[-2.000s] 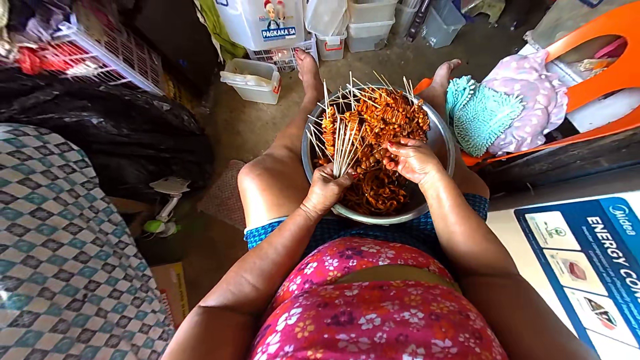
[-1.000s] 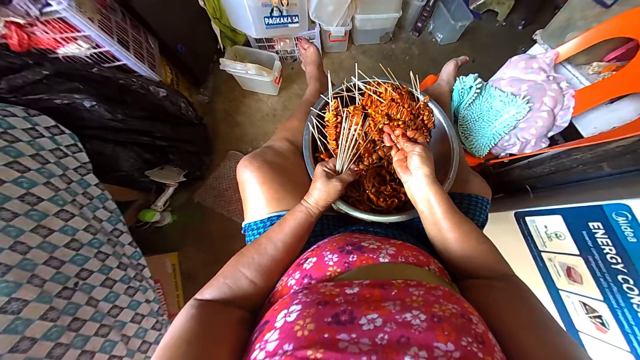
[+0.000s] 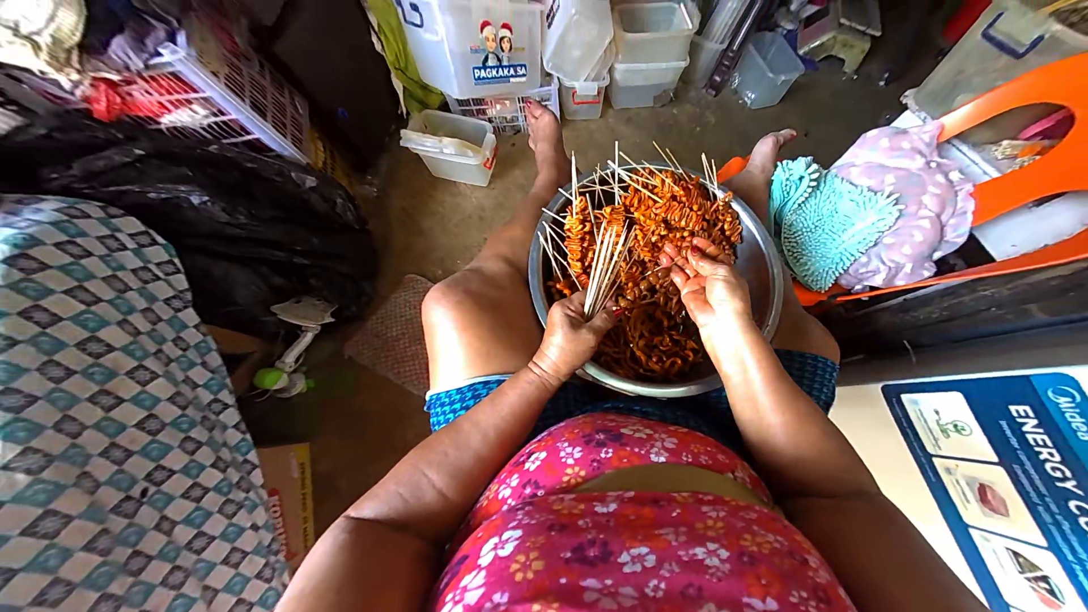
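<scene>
A round metal basin [image 3: 769, 289] rests between my thighs. Several skewers threaded with folded orange-brown pieces, perhaps intestines, lie in its far part [image 3: 680, 208], sticks pointing outward. Loose, darker strips [image 3: 650, 340] fill the near part. My left hand [image 3: 574, 336] is closed around a bundle of thin wooden sticks [image 3: 605, 270] at the basin's left side. Over the right part of the food is my right hand [image 3: 710, 285], palm partly up and fingers bent. Its fingertips are at the orange pieces; whether they pinch one cannot be made out.
An orange plastic chair [image 3: 1020, 102] at the right holds a polka-dot cloth [image 3: 909, 204] and a teal chenille cloth [image 3: 837, 225]. Plastic tubs [image 3: 455, 149] stand beyond my feet. A checkered cover [image 3: 110, 408] and black plastic [image 3: 280, 221] lie left; a printed carton [image 3: 1003, 476] is at the right.
My right hand has moved a little within the basin, and its fingers have turned more palm up. My left hand keeps its hold on the sticks in about the same place.
</scene>
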